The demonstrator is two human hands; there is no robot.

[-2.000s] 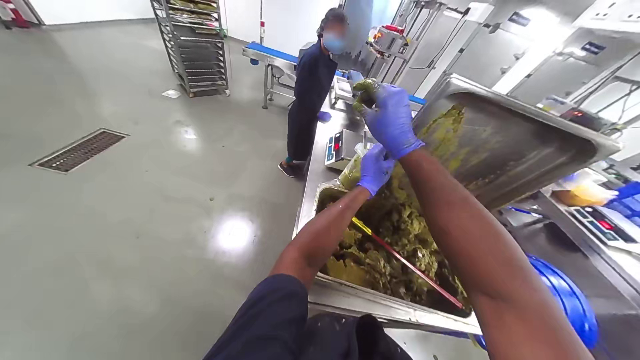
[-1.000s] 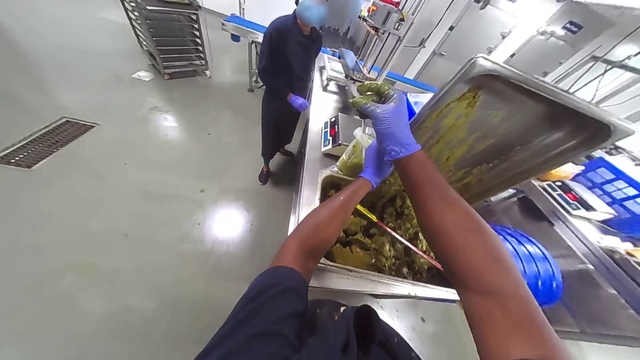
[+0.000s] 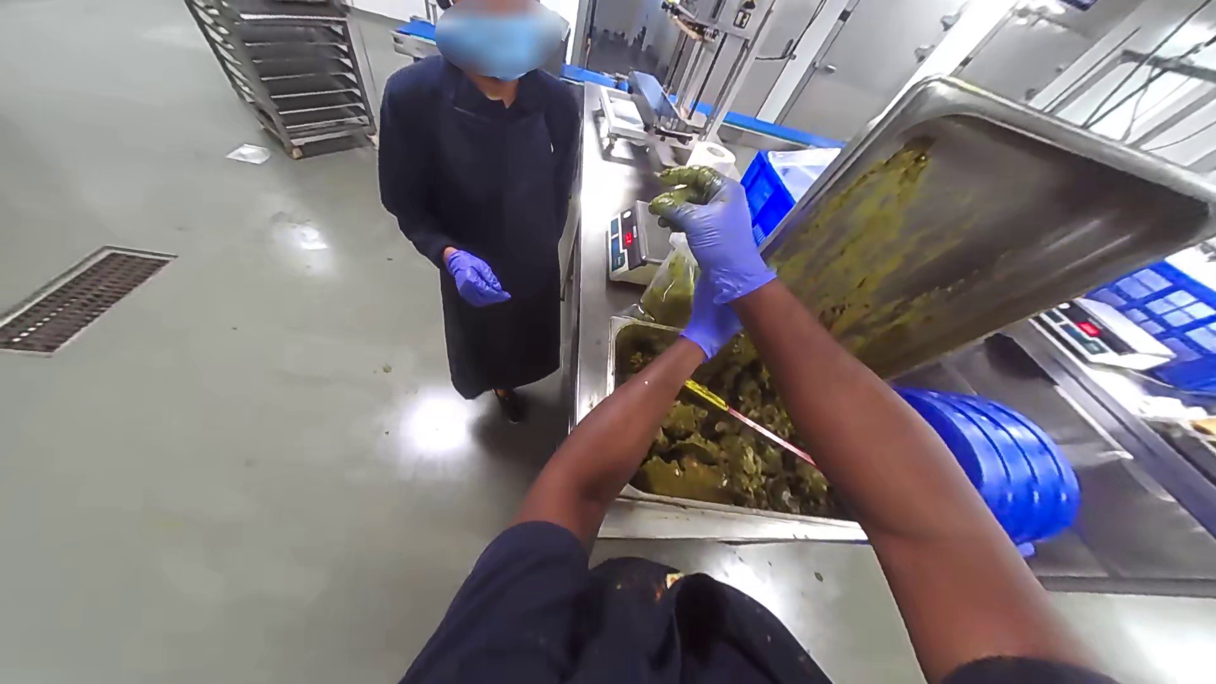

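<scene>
Both my hands wear purple gloves. My right hand (image 3: 708,223) is raised above the steel tub, its curled fingers coated in green mash; whether food sits within them cannot be seen. Below it, my left hand (image 3: 711,313) is mostly hidden behind the right wrist, beside a clear plastic bag (image 3: 671,288) with green contents. Chunky green food (image 3: 708,446) fills the steel tub (image 3: 616,366) beneath my forearms. A yellow and red stick-like tool (image 3: 750,423) lies across the food. A digital scale (image 3: 629,249) stands just beyond the bag.
A co-worker (image 3: 484,218) in dark clothes stands left of the steel table (image 3: 591,190). A large smeared steel tub (image 3: 988,209) leans at the right, near blue round lids (image 3: 997,465) and a second scale (image 3: 1102,332). A rack (image 3: 309,85) stands farther back.
The co-worker appears nearer, standing beside the table. My right hand held a green clump two seconds ago; now its coated fingers are curled and no large clump shows. The view has shifted.
</scene>
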